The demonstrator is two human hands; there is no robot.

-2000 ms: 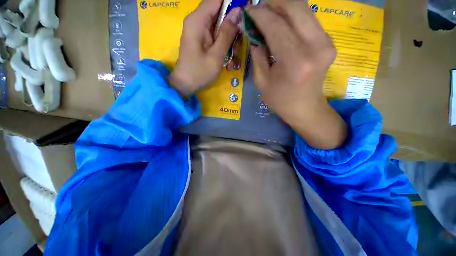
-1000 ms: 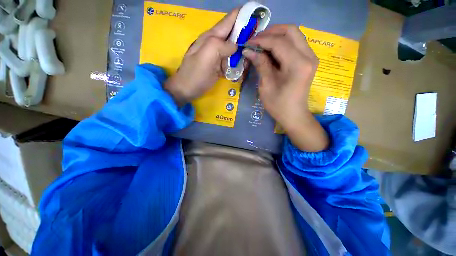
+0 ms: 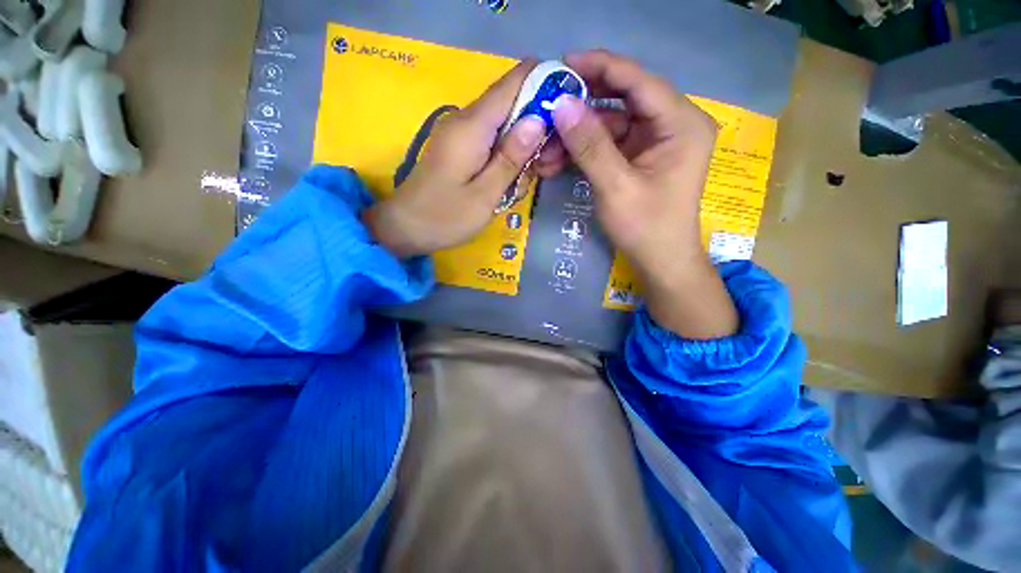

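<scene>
A white curved housing shell (image 3: pixel 544 76) is held between my two hands over the printed carton sheet (image 3: pixel 370 90). Its open side faces up. My left hand (image 3: pixel 453 174) grips the shell from the left, with the thumb on its inside. My right hand (image 3: pixel 644 157) holds the right side, its thumb pressing on the blue part (image 3: pixel 548 99) inside near the upper end. A small bright spot shows beside the thumb tip. My fingers hide most of the shell's middle, and no circuit board can be made out.
White empty housings (image 3: pixel 62 123) are heaped at the left. An open carton (image 3: pixel 34 392) with white pieces is at lower left. A white card (image 3: pixel 923 272) lies on cardboard at the right. A grey metal bracket (image 3: pixel 952 73) is at upper right. Another person's grey sleeve (image 3: pixel 929 448) shows at lower right.
The dark green piece seen between my hands two seconds ago is no longer visible. My right thumb has moved onto the blue part near the shell's upper end. My hands now cover more of the shell.
</scene>
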